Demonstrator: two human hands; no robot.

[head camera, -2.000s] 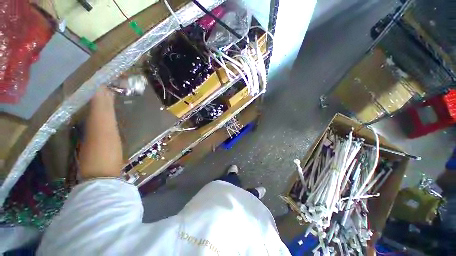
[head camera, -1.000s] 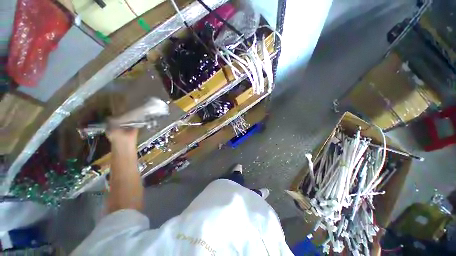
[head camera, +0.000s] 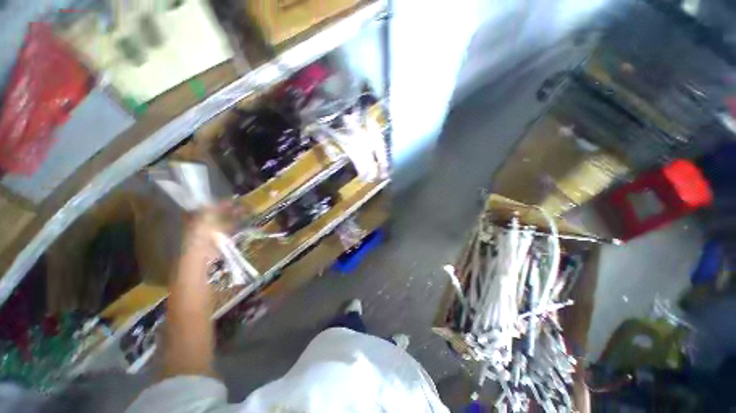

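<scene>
My left hand (head camera: 211, 219) is blurred, in front of the shelving at left. It is shut around a small bundle of white leads (head camera: 187, 184), which sticks out above and below the fist. My right hand is not in view. An open brown carton (head camera: 585, 323) on the right is heaped with long white leads (head camera: 508, 282) that have small white end fittings.
Low shelves (head camera: 303, 252) at left hold cartons of dark parts (head camera: 262, 141) and more white leads (head camera: 363, 145). A red crate (head camera: 646, 202) and a brown carton (head camera: 533, 153) stand at right. Red plastic (head camera: 40, 101) lies at upper left. A blue bin (head camera: 357, 252) is below the shelves.
My left hand has moved from under the bench edge at left towards the shelf front, and the white bundle now shows fanned on both sides of the fist. The view has shifted and blurred.
</scene>
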